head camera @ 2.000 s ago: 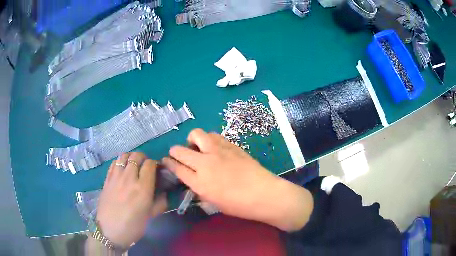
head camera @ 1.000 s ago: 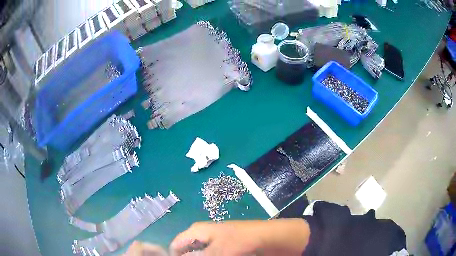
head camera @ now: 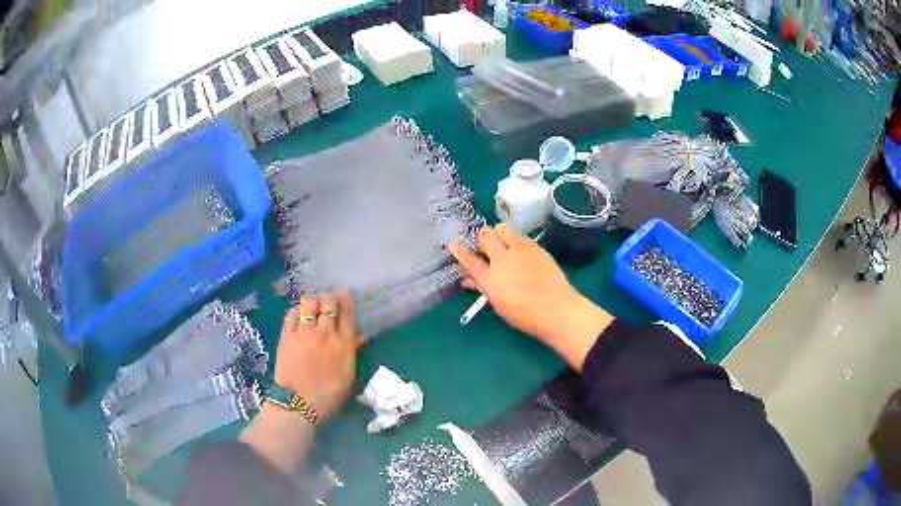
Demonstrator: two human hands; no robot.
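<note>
A wide stack of grey mesh straps (head camera: 346, 217) lies fanned on the green bench. My left hand (head camera: 318, 348), with rings and a wrist bracelet, rests at its near left corner; the fingertips' hold is unclear. My right hand (head camera: 524, 282) is at the stack's right edge, index finger and thumb on the strap ends. A slim silver tool, apparently the tweezers (head camera: 474, 309), sticks out under my right palm. A smaller strap stack (head camera: 183, 380) lies to the left, partly behind my left forearm.
A big blue bin (head camera: 163, 242) is at left. Crumpled tissue (head camera: 392, 398), loose tiny parts (head camera: 427, 472) and a black sheet (head camera: 538, 445) lie nearer me. A white bottle (head camera: 524, 196), glass jar (head camera: 580, 212) and blue parts bin (head camera: 679, 282) are right. White boxes (head camera: 393, 52) stand behind.
The view has tilted up toward the far bench. Both hands have moved from the near edge out to the large strap stack, my left to its left end, my right to its right end.
</note>
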